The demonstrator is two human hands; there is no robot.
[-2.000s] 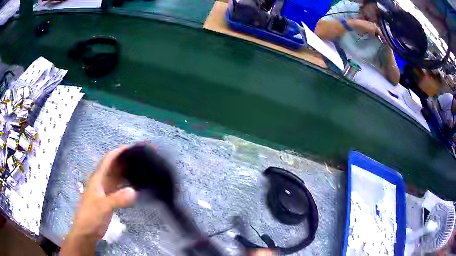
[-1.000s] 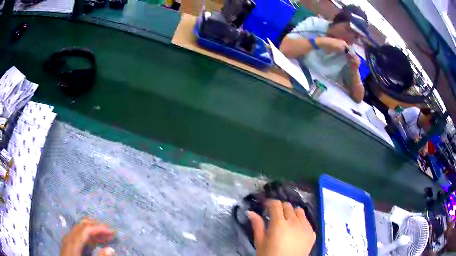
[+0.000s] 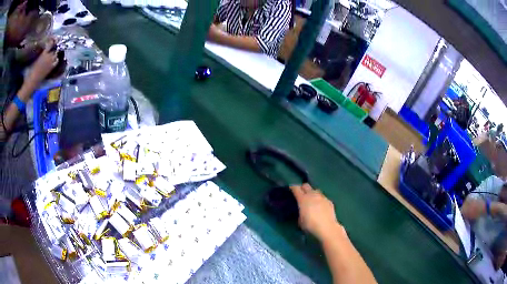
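Black headphones [image 3: 281, 202] lie on the green conveyor, the band looped up and left and a round cup at the lower end. My left hand [image 3: 317, 209] reaches in from the lower right, its fingers closed on the cup's right side; the cup hides some fingertips. My right hand is out of the picture. Silver-white batteries with yellow-orange ends [image 3: 119, 219] lie heaped on white dotted sheets [image 3: 205, 222] at left.
The green conveyor [image 3: 356, 222] runs diagonally past the bubble-wrapped bench [image 3: 244, 260]. A water bottle [image 3: 115, 91] stands behind the batteries. A green post [image 3: 300, 50] rises beyond. Other workers sit at left, top and right. A small dark object [image 3: 203, 72] lies on the conveyor.
The view has swung left, bringing the batteries and bottle in. My left hand has gone from over the bench to the headphones on the conveyor. My right hand has left the picture.
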